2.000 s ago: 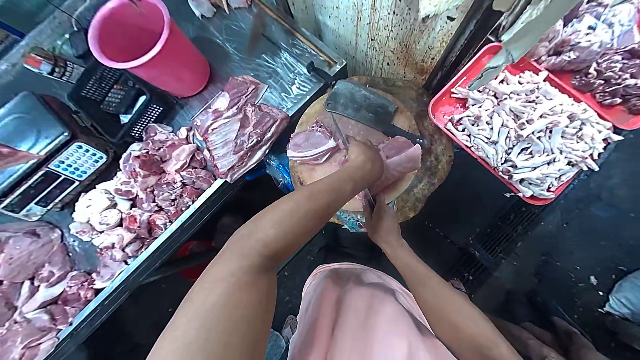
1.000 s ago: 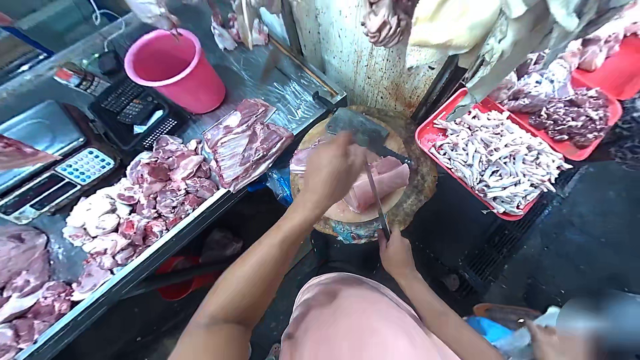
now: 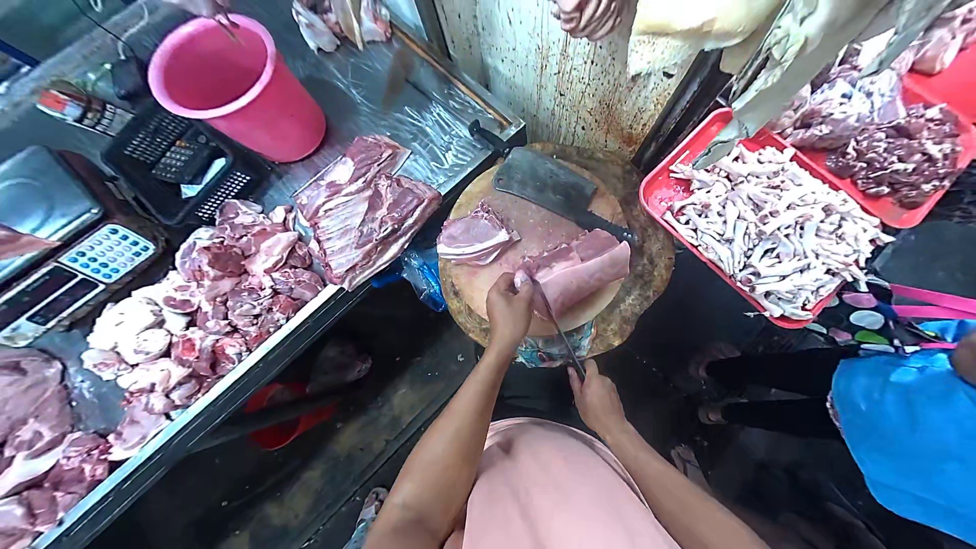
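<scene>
My right hand grips the handle of a long thin knife, whose blade lies against the near left end of a pink slab of raw meat. At that same end my left hand holds the meat's edge between thumb and fingers. The slab rests on a round wooden chopping block. To its left on the block is a separate cut slice of meat. A cleaver lies flat across the back of the block, its handle pointing right.
Raw meat pieces, a rib slab, a pink bucket and a weighing scale stand on the metal counter at left. A red tray of chicken feet is at right, near a person in blue. Meat hangs above.
My left hand has come back from over the block's middle to the slab's near left end. The separate slice is now uncovered. A person in blue has come into view at right.
</scene>
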